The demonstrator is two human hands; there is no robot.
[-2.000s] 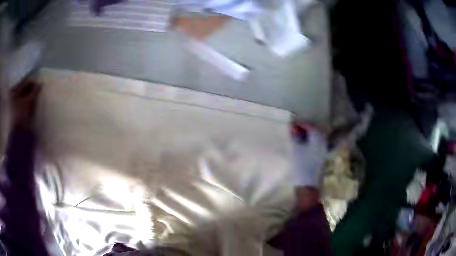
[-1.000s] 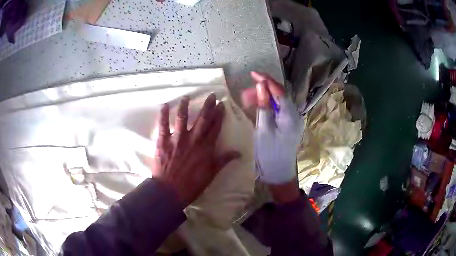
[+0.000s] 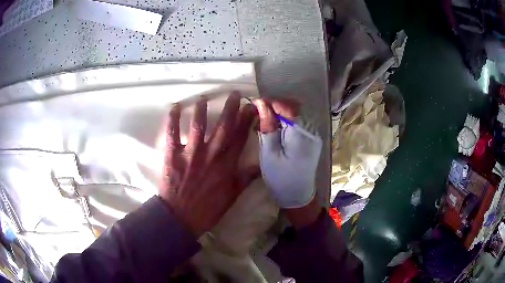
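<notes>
A cream garment piece (image 3: 122, 116) lies on the speckled table, with a straight double-layer band (image 3: 138, 76) along its far side and a stitched pocket flap (image 3: 41, 171) at the left. My bare left hand (image 3: 205, 160) lies flat on the cloth with its fingers spread. My right hand (image 3: 289, 157), in a white glove with open fingertips, holds a blue-purple marking pen (image 3: 284, 120). The pen's tip is at the cloth near the right end of the band, beside my left index finger.
A white template strip (image 3: 124, 16) and part of a printed sheet (image 3: 22, 12) lie on the table (image 3: 194, 33) at the far left. Beyond the table's right edge are grey cloth (image 3: 357, 55) and a crumpled yellowish heap (image 3: 365, 138). Green floor (image 3: 421, 110) lies further right.
My right hand has come in from the right and brought the pen to the cloth beside my left hand. My left hand stays flat. Earlier, my hands were at opposite ends of the piece.
</notes>
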